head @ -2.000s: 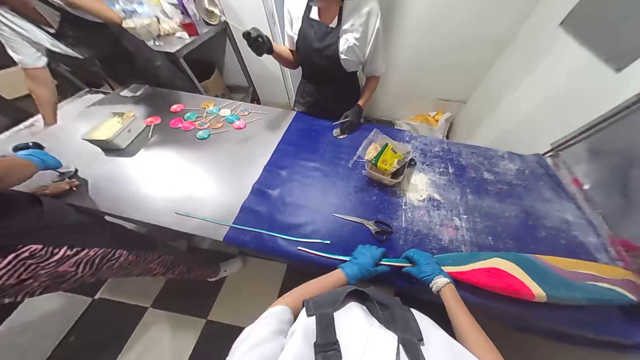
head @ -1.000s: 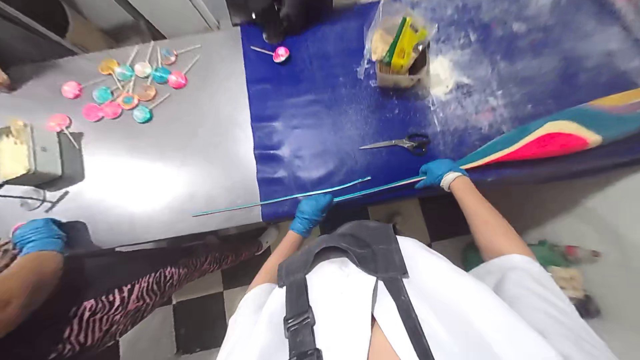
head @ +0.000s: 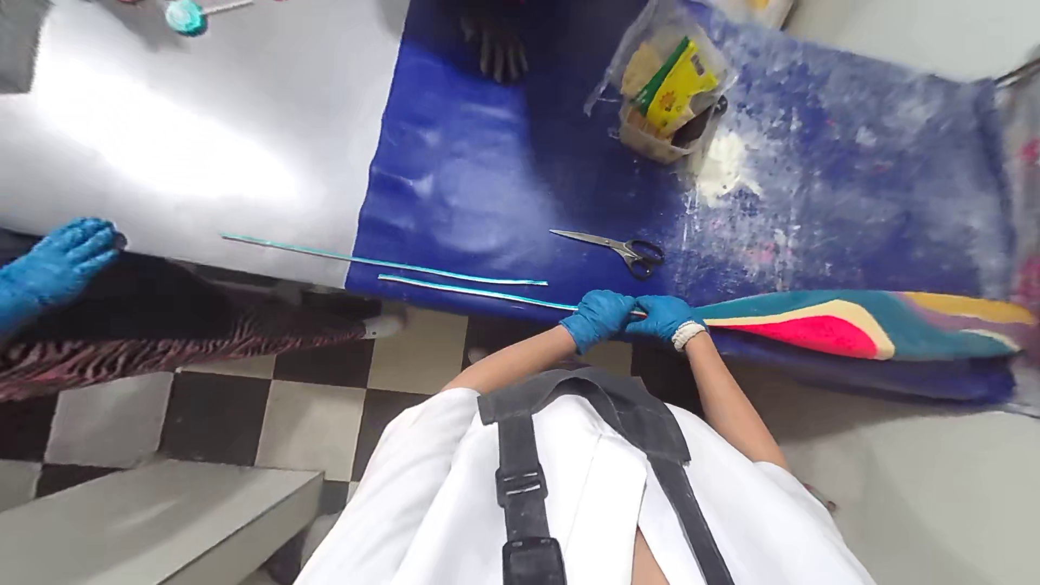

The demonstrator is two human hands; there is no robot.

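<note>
My left hand (head: 600, 318), in a blue glove, grips a thin striped candy rope (head: 471, 291) near the table's front edge. Close beside it on the right, my right hand (head: 665, 318), also gloved in blue, holds the same rope where it narrows out of a thick multicolored candy mass (head: 845, 325). That mass tapers toward my right hand and lies along the front edge. A second thin teal rope (head: 390, 264) rests just beyond the first, reaching onto the bare metal. Scissors (head: 621, 247) with black handles lie a little beyond my hands.
A plastic container (head: 660, 142) with a yellow packet stands farther back, near white powder (head: 725, 169) on the blue table cover (head: 455, 187). A teal lollipop (head: 187, 16) lies upper left. A co-worker's gloved hand (head: 77, 256) is at the left edge; another person's hand (head: 496, 53) is at the back.
My left hand has moved right, back beside my right hand. A pink lollipop seen on the blue cover earlier no longer shows there. The view has shifted.
</note>
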